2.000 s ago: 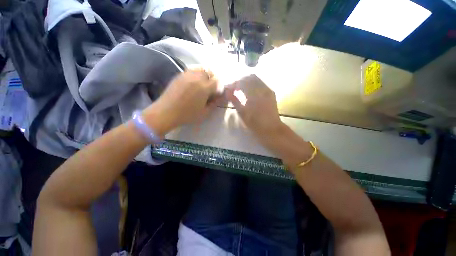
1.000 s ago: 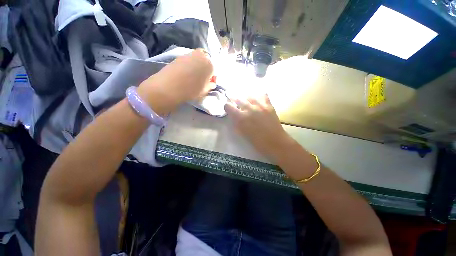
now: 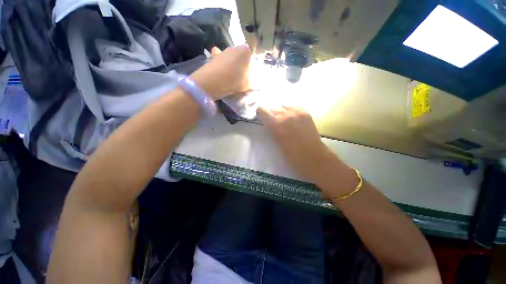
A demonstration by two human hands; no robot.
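Observation:
A large crumpled garment of light grey and charcoal cloth (image 3: 127, 83) lies left of the sewing machine's needle area. My left hand (image 3: 228, 72) is on the cloth just left of the needle, fingers partly hidden by the hand and lamp glare. A small pale and dark edge of cloth (image 3: 238, 112) shows between my hands on the table. My right hand (image 3: 288, 125) lies in front of the needle area, fingertips at this edge; glare hides whether it grips. The presser foot and needle are lost in the glare.
The cream machine arm (image 3: 366, 94) with a yellow sticker (image 3: 420, 100) and bright screen (image 3: 450, 36) is at right. The pale table (image 3: 388, 169) has a green ruled edge (image 3: 249, 178). A black object (image 3: 488, 205) is at its right end. Printed packaging (image 3: 12, 105) is at far left.
My left hand has moved forward and right, closer to the needle. My right hand stays near the needle area. The small cloth edge between them has shifted and now shows a dark border.

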